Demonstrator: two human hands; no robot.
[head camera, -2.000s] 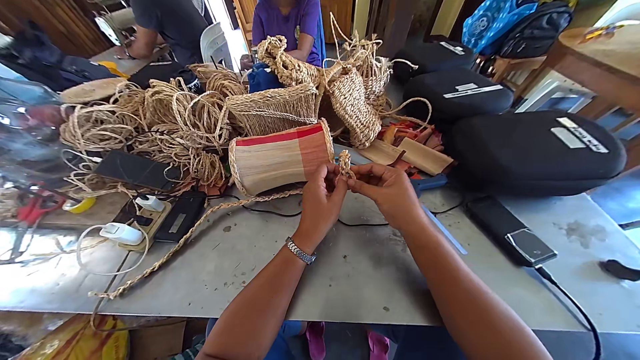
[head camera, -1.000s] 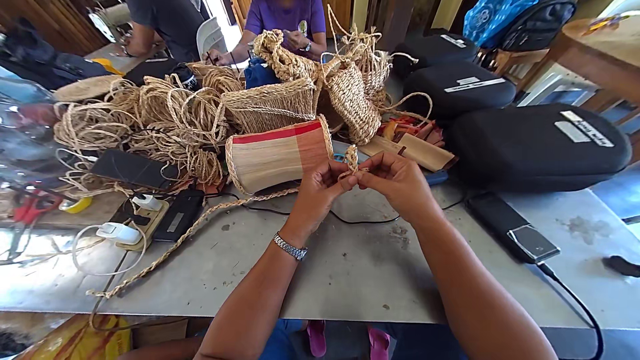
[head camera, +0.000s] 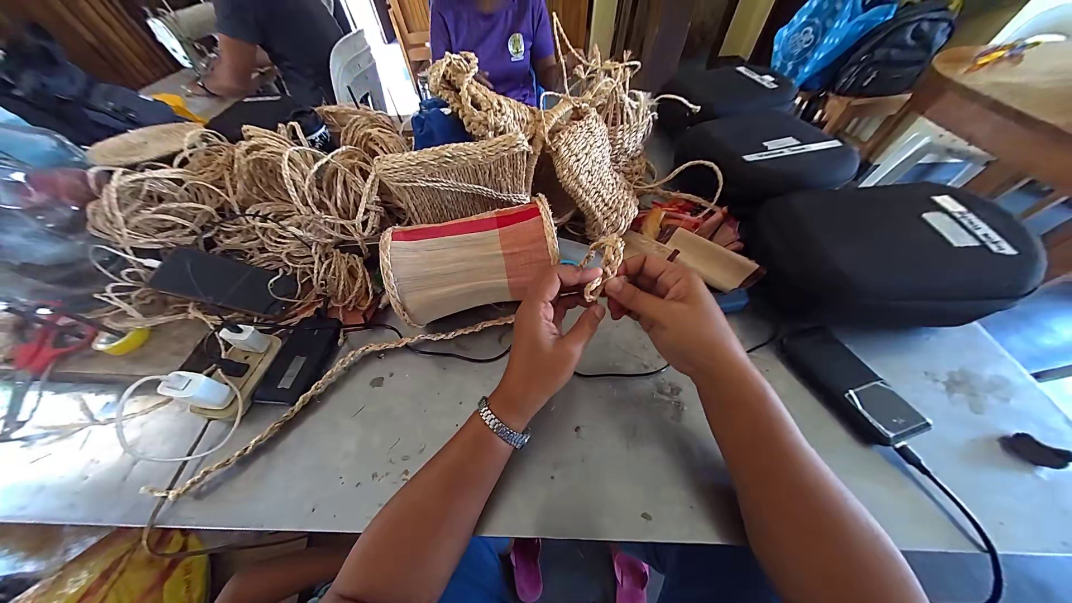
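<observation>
My left hand (head camera: 548, 339) and my right hand (head camera: 666, 314) meet above the metal table, both pinching a small looped piece of braided natural-fibre cord (head camera: 606, 266). A long braid (head camera: 314, 389) runs from beside my left hand down to the table's front left. Just behind my left hand stands a woven fibre piece (head camera: 461, 264) with a red band and a braided edge. Behind it are a corded fibre panel (head camera: 456, 180) and a knotted, woven fibre piece (head camera: 593, 172). My fingers hide part of the looped cord.
Coiled fibre rope (head camera: 276, 184) is heaped at the left, with a black phone (head camera: 222, 280), a power strip (head camera: 251, 368) and red-handled scissors (head camera: 54, 339). Black hard cases (head camera: 888, 260) and a power bank (head camera: 837, 377) with a cable lie right. People sit across the table.
Both hands have shifted their fingers on the looped cord. The fingers of my left hand are spread more than a second ago, and the loop stands higher above them.
</observation>
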